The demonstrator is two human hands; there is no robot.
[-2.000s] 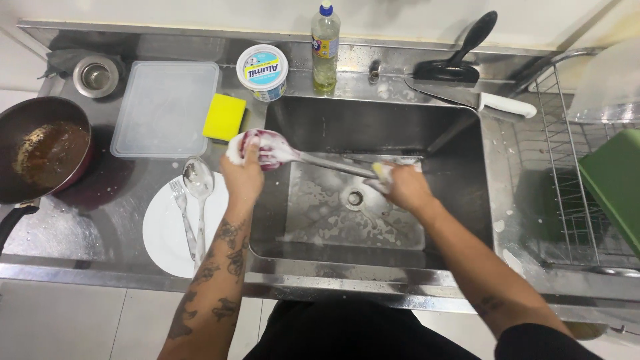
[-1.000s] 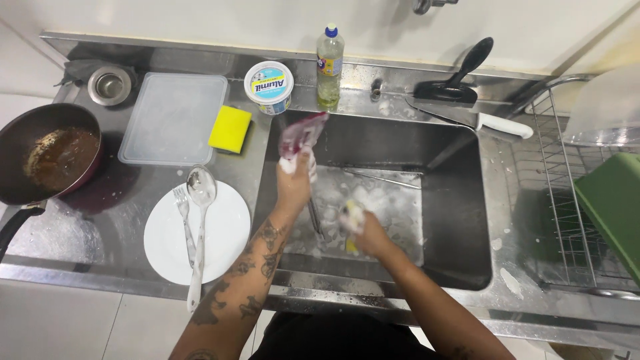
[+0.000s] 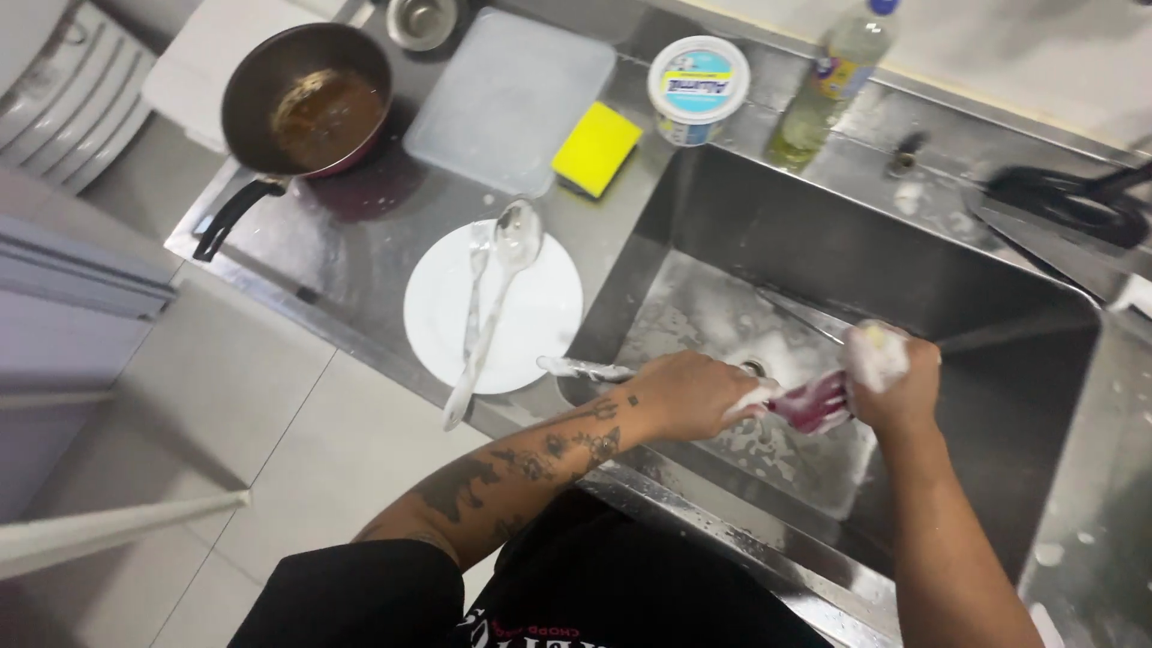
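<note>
Over the steel sink (image 3: 981,360), my left hand (image 3: 706,396) grips a soapy, dark red slotted spatula (image 3: 813,402); its metal handle sticks out to the left past my wrist. My right hand (image 3: 895,378) is closed round a foam-covered sponge (image 3: 875,355), pressed on the head of the spatula. Another thin metal utensil (image 3: 796,310) lies in the sink behind my hands. On the counter to the left, a white plate (image 3: 432,315) bears a metal fork (image 3: 477,270) and a large metal spoon (image 3: 517,238).
A pan (image 3: 247,99) with brown liquid stands at the left. Near it are a translucent lid (image 3: 513,90), a yellow sponge (image 3: 596,148) and a white tub (image 3: 699,81). A soap bottle (image 3: 832,76) stands behind the sink; a knife (image 3: 1035,243) lies at the right.
The spatula, upright in my left hand a second ago, now lies nearly level low over the sink. My right hand with the sponge has come onto its red head. The view has swung left.
</note>
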